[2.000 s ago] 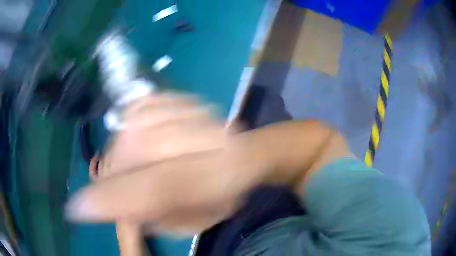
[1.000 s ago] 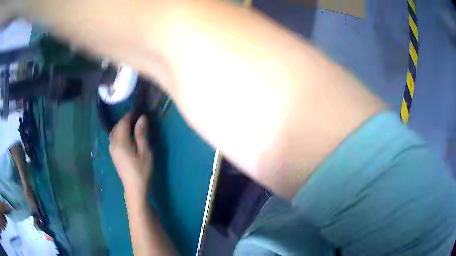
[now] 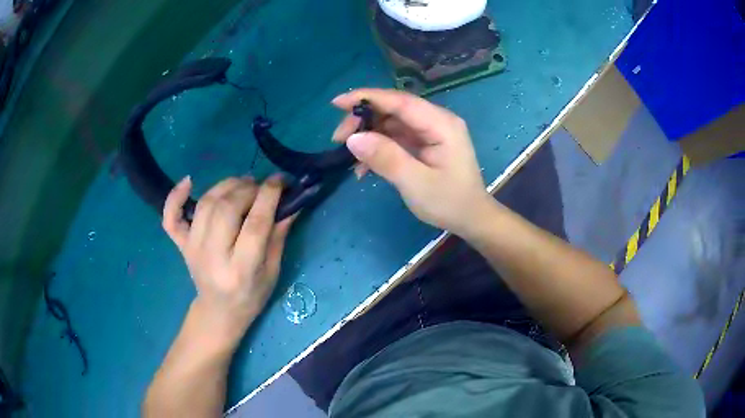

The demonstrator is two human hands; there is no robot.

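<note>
A thick black headband (image 3: 145, 135) lies on the teal bench, curving up and to the left. My left hand (image 3: 233, 237) is closed over its near end. A thinner black yoke (image 3: 298, 157) curves beside that end, its open side facing away from me. My right hand (image 3: 417, 155) pinches the yoke's right end between thumb and fingers. A thin black wire (image 3: 263, 102) runs between the headband's far end and the yoke's left tip. The joint between yoke and band is partly hidden by my left fingers.
The press base (image 3: 445, 61) with its white pad (image 3: 437, 11) stands at the top centre. A loose thin black piece (image 3: 65, 322) lies at the left. A large blue bin (image 3: 682, 61) and a cardboard flap (image 3: 602, 114) are beyond the bench's pale edge (image 3: 359, 309).
The view has turned, and the press is now at the top. My right arm has drawn back from across the view, and both hands are now on the black parts on the bench.
</note>
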